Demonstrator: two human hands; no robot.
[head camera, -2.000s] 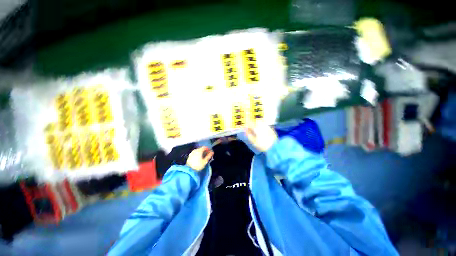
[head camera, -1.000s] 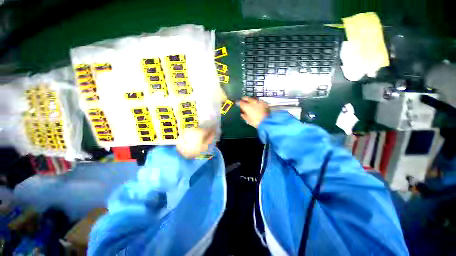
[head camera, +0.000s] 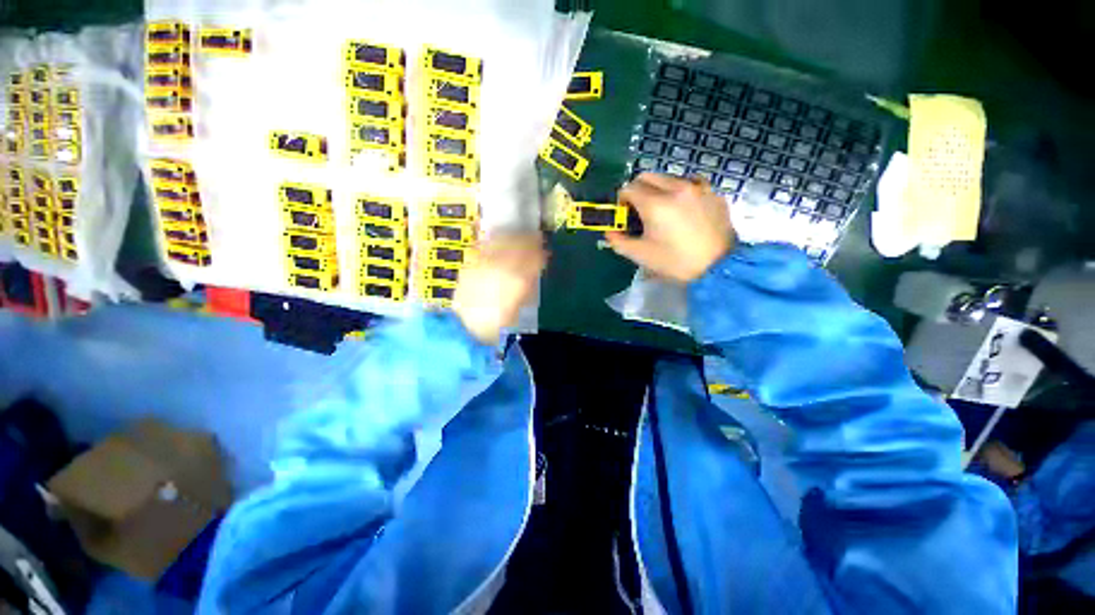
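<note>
My right hand has its fingertips closed on the right end of a yellow device housing, between the white foam sheet and the window grid. My left hand is blurred at the foam sheet's lower right edge; whether it holds anything cannot be told. The white foam sheet bears several rows of yellow housings with dark windows. Several loose yellow housings lie on the green mat beside its right edge. A grid of small black-framed windows lies to the right.
A second white sheet with yellow housings is at the far left. A yellow cloth and a crumpled white wipe lie right of the grid. White equipment is at the right. A cardboard box stands at the lower left.
The view has shifted, bringing the window grid and loose housings nearer the middle. My right hand has taken hold of a loose housing. My left hand remains by the foam sheet's lower right edge.
</note>
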